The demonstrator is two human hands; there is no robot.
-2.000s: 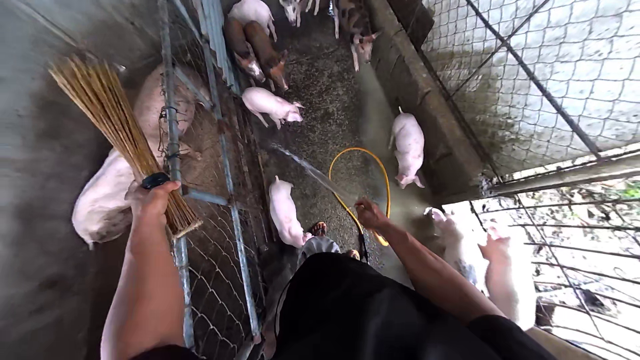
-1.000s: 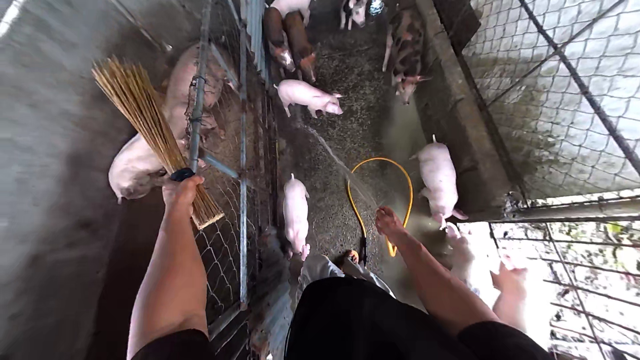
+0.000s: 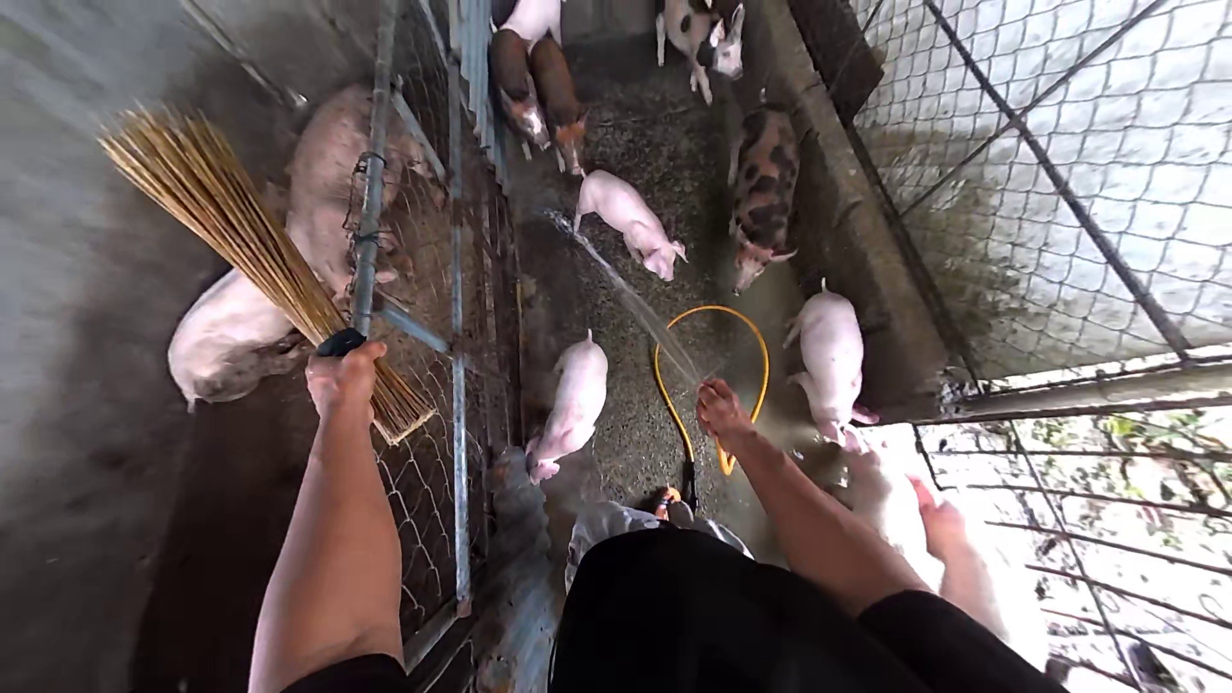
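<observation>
My left hand (image 3: 345,380) grips a stick broom (image 3: 245,245) near its dark binding, the bristles fanned toward the upper left, above the metal pipe and wire fence. My right hand (image 3: 722,414) is closed around the end of a yellow hose (image 3: 767,361), which loops over the wet floor. A stream of water (image 3: 635,303) shoots from it toward the upper left and lands close to a pink piglet (image 3: 626,214). Another pink piglet (image 3: 575,399) stands left of the hose, and a third (image 3: 831,356) stands to its right.
Two large pigs (image 3: 332,183) (image 3: 231,337) lie behind the wire fence (image 3: 457,385) on the left. A spotted pig (image 3: 765,183), brown piglets (image 3: 558,91) and others stand farther up the pen. A low concrete curb (image 3: 847,173) and wire mesh (image 3: 1039,173) bound the right side.
The spotted pig has come down the pen's right side. The pink piglet near the spray now faces down and to the right. Both hands keep their holds, and water still flows.
</observation>
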